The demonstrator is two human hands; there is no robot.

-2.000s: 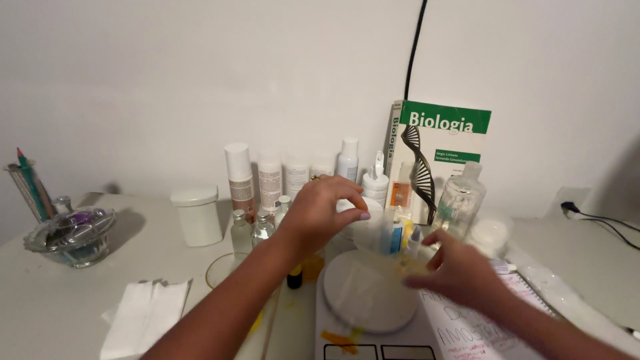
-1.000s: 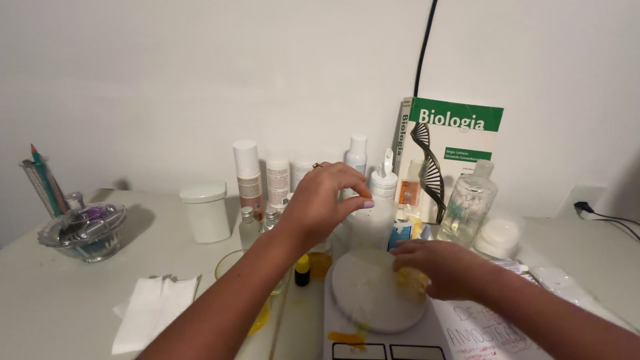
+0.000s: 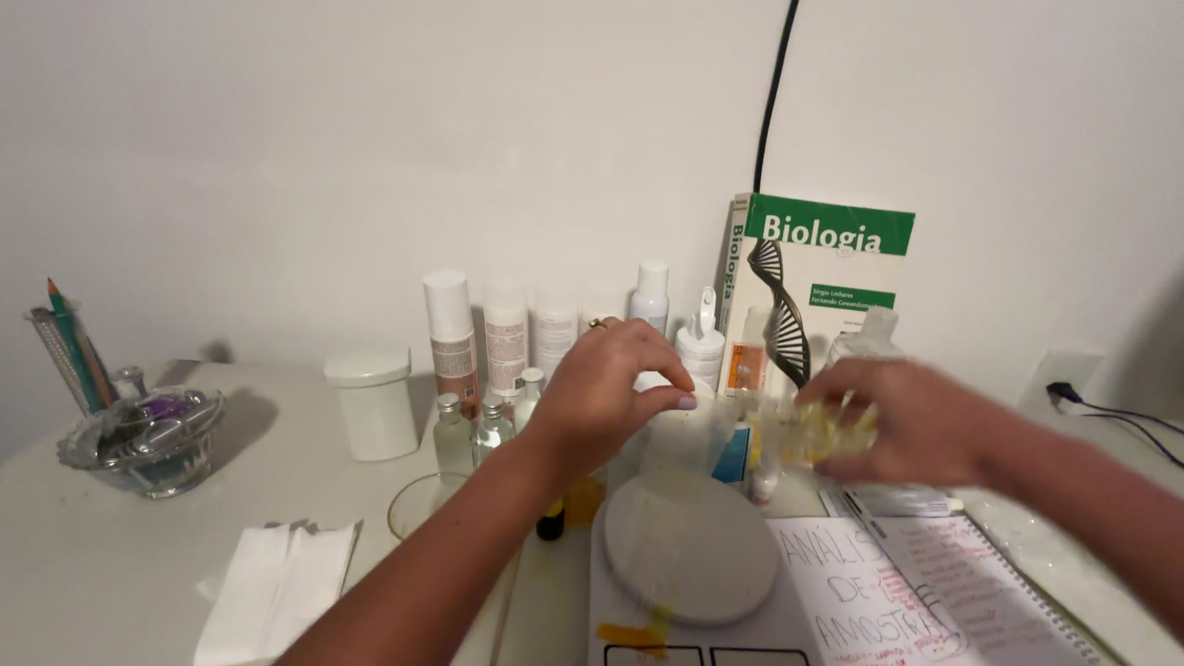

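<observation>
My left hand (image 3: 615,393) pinches the rim of a translucent, thin-walled container (image 3: 680,430) between thumb and fingers, above the round plate of a white digital scale (image 3: 692,550). To its right, my right hand (image 3: 893,421) is blurred, its fingers around a small clear container (image 3: 795,435) with yellow in it. The two containers are close together; whether they touch cannot be told. Yellow-orange stains mark the front of the scale. A small dark bottle with a yellow band (image 3: 551,521) stands left of the scale.
Behind stand white bottles (image 3: 450,342), small glass bottles (image 3: 453,439), a lidded white jar (image 3: 375,407) and a biology book (image 3: 832,277). A glass bowl (image 3: 166,444) and folded paper napkins (image 3: 277,592) are at left, a spiral notebook (image 3: 962,573) at right.
My right hand has moved from over the scale's right side outward to the right and up, with the small container. My left hand keeps its pinch above the scale.
</observation>
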